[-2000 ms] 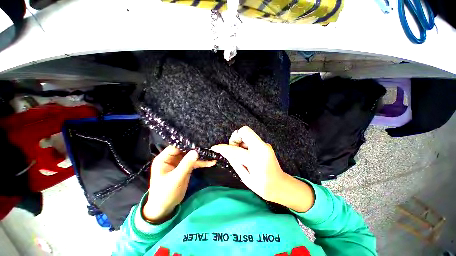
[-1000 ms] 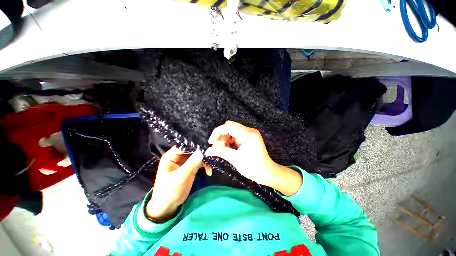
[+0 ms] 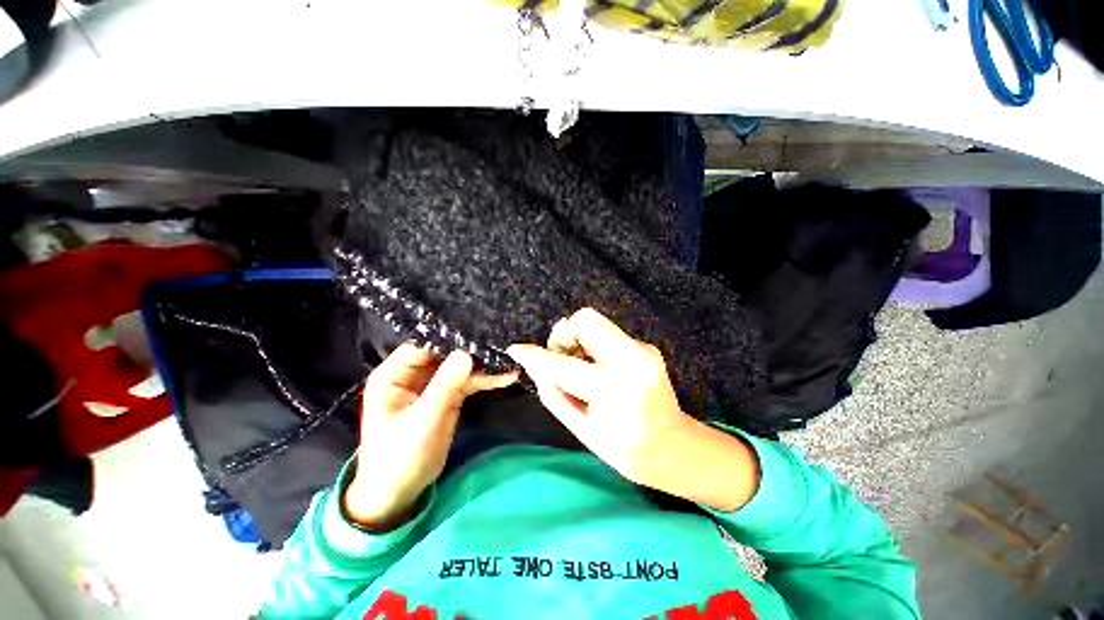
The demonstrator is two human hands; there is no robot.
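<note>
A dark, textured garment piece (image 3: 484, 230) fills my lap below the table edge. A black braid trim flecked with white (image 3: 394, 303) runs slantwise along its edge to my fingers. My left hand (image 3: 414, 418) pinches the garment edge and trim between thumb and fingers. My right hand (image 3: 617, 394) is just right of it, thumb and index fingertip together at the trim's end, other fingers curled. A needle or thread cannot be made out at the right fingertips.
The white table (image 3: 303, 73) curves across the top, bearing a yellow striped bundle (image 3: 726, 18), a white strip (image 3: 559, 73) and blue-handled scissors (image 3: 1011, 49). Trimmed black pieces (image 3: 260, 375) lie left in a blue-edged container, black cloth (image 3: 811, 291) and a purple item (image 3: 969, 273) right.
My right hand was raised with curled fingers a second ago; now it is lower and slightly right, its fingertips pointing at the trim. My left hand stays on the edge, shifted slightly left.
</note>
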